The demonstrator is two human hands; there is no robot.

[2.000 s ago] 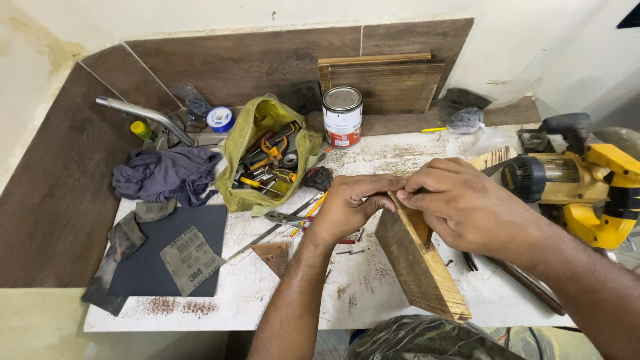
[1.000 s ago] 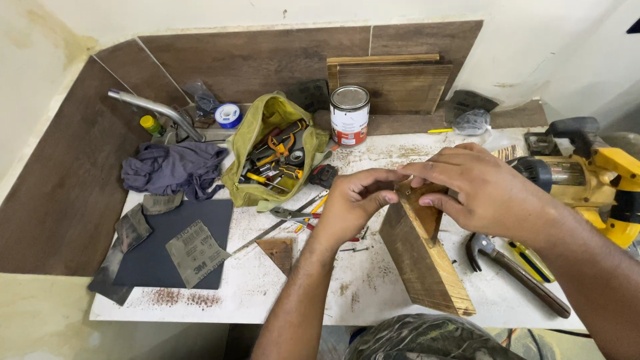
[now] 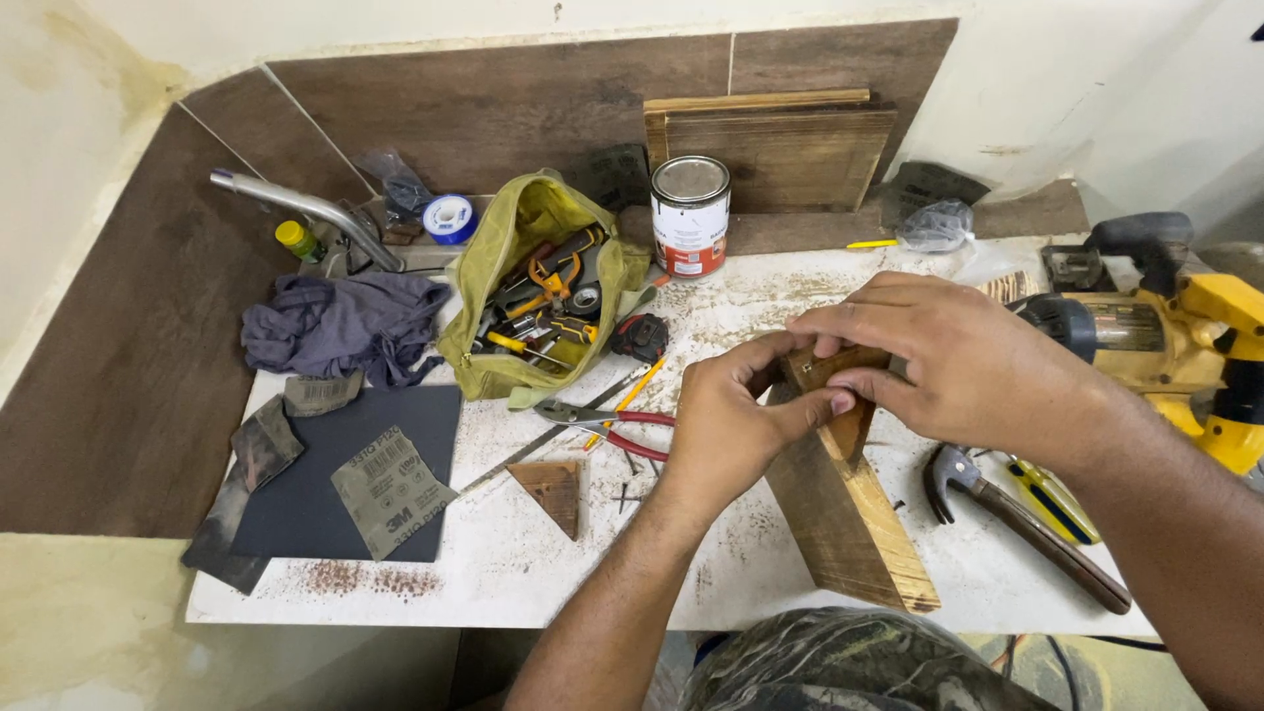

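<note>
A brown wooden board stands on its edge on the white table, its near end toward me. At its far end a small wooden piece rests against it, with small metal bits on its top. My left hand pinches this end from the left, thumb and fingers closed on the wood. From the right, my right hand holds the same small piece, its thumb beside my left thumb. A claw hammer lies right of the board. Left of my left wrist are a triangular wooden piece, slip-joint pliers and several nails.
An open green tool bag, a tape measure and a paint can stand behind. Sandpaper and a dark cloth lie left. A yellow power tool and a yellow-black screwdriver are at right.
My right hand has shifted its fingers over the end of the wood, and both hands remain there. The hammer, largely hidden by my right arm two seconds ago, now shows.
</note>
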